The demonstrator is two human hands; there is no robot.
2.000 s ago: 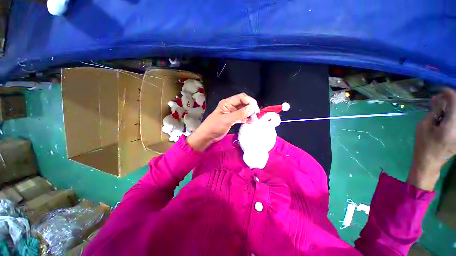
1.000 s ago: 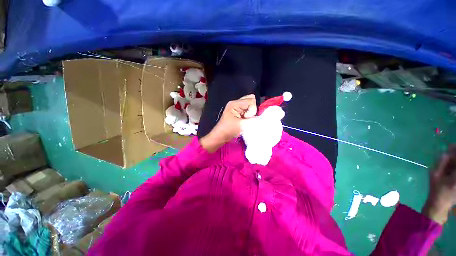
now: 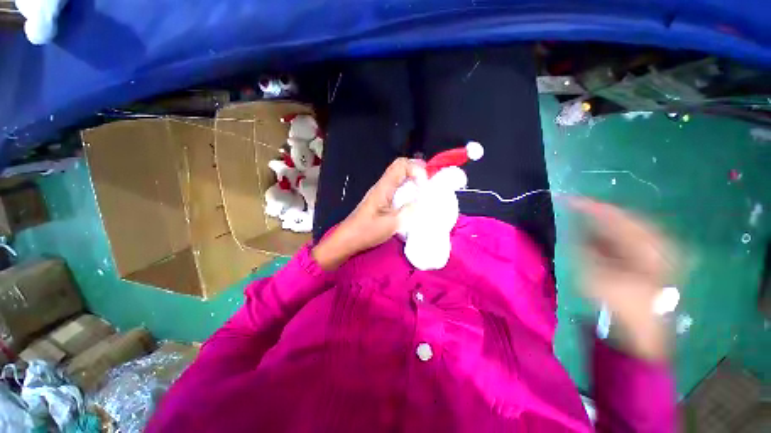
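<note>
My left hand [image 3: 372, 216] is closed on a white plush toy [image 3: 429, 221] over my lap and grips it at its left side. A red Santa hat [image 3: 448, 160] with a white pompom sits at the toy's head. A white thread [image 3: 507, 199] runs from the toy's right side towards my right hand and hangs a little slack and wavy. My right hand [image 3: 621, 254] is raised at the right, badly blurred. Its fingertips are near the thread's end, but what they hold cannot be made out. No needle can be seen.
An open brown carton [image 3: 156, 199] stands on the green floor at the left, with several hatted toys [image 3: 296, 182] in it. A blue cloth-covered table [image 3: 380, 34] edge crosses the top. More cartons [image 3: 38, 292] and plastic wrap [image 3: 135, 380] lie at the lower left.
My right hand has come in from the far right edge towards the toy. The thread was taut and is now slack. My left hand still holds the toy.
</note>
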